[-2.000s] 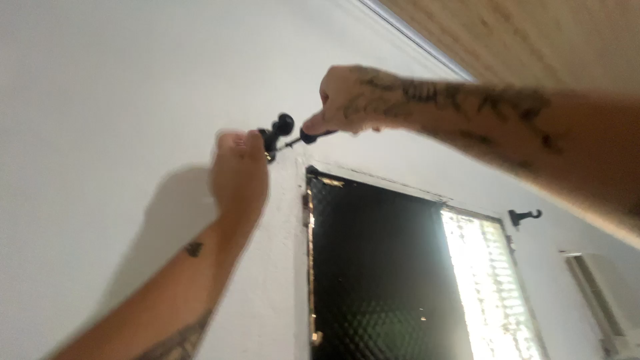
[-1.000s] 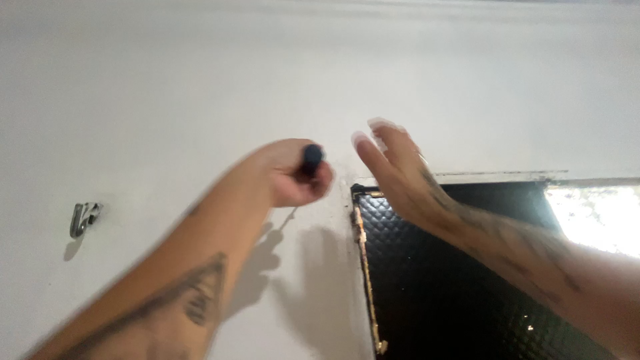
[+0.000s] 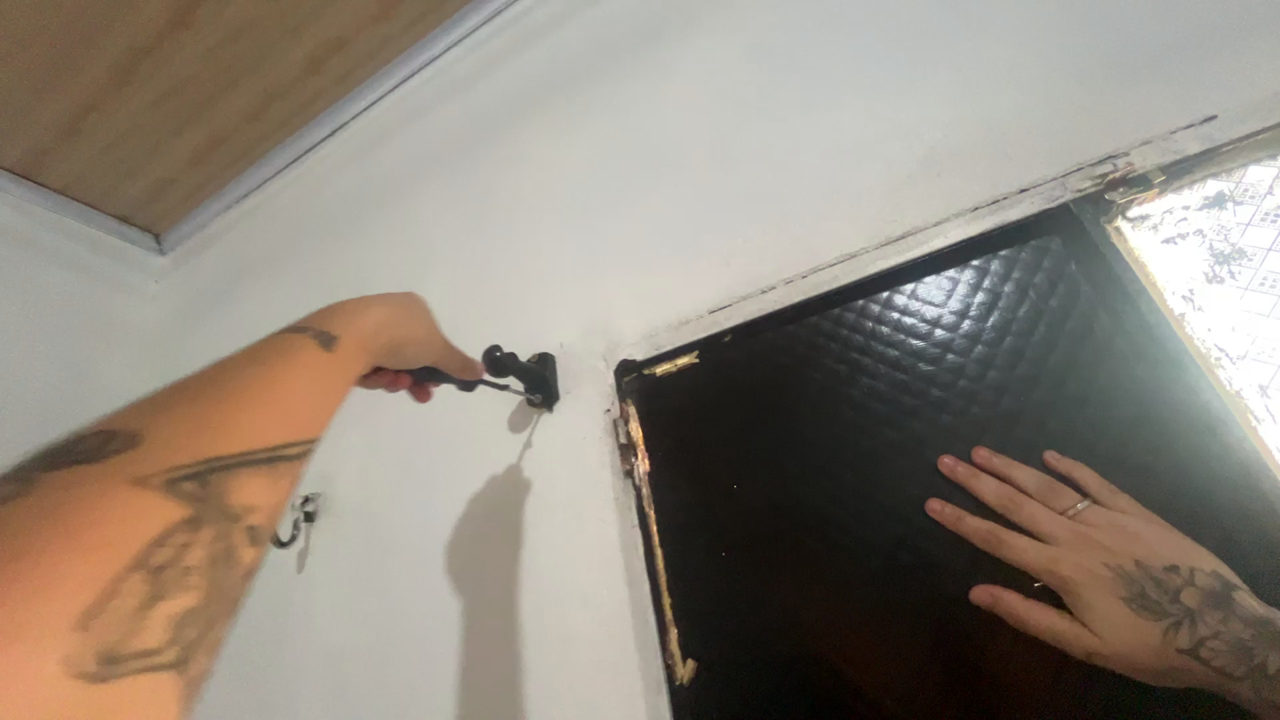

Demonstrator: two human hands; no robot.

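My left hand (image 3: pixel 410 350) grips the dark handle of a screwdriver (image 3: pixel 455 381), its thin shaft pointing right. The tip meets the lower part of a black wall bracket (image 3: pixel 541 382), which has a rounded knob and sits on the white wall just left of the door frame's top corner. Part of the handle is hidden by my fingers. My right hand (image 3: pixel 1040 550), a ring on one finger, is spread with nothing in it, over the dark quilted door panel (image 3: pixel 800 480); whether it touches the panel, I cannot tell.
A metal hook (image 3: pixel 295 522) is fixed to the wall at lower left. The door frame (image 3: pixel 650 540) has worn, chipped edges. Bright patterned glass (image 3: pixel 1225 270) lies at the right. A wood-toned ceiling (image 3: pixel 200 90) with pale trim (image 3: pixel 330 120) is above left.
Two seconds ago my right hand held the screwdriver at the bracket; now my left hand holds it there. My right hand has moved down over the door panel. The view has shifted and tilted.
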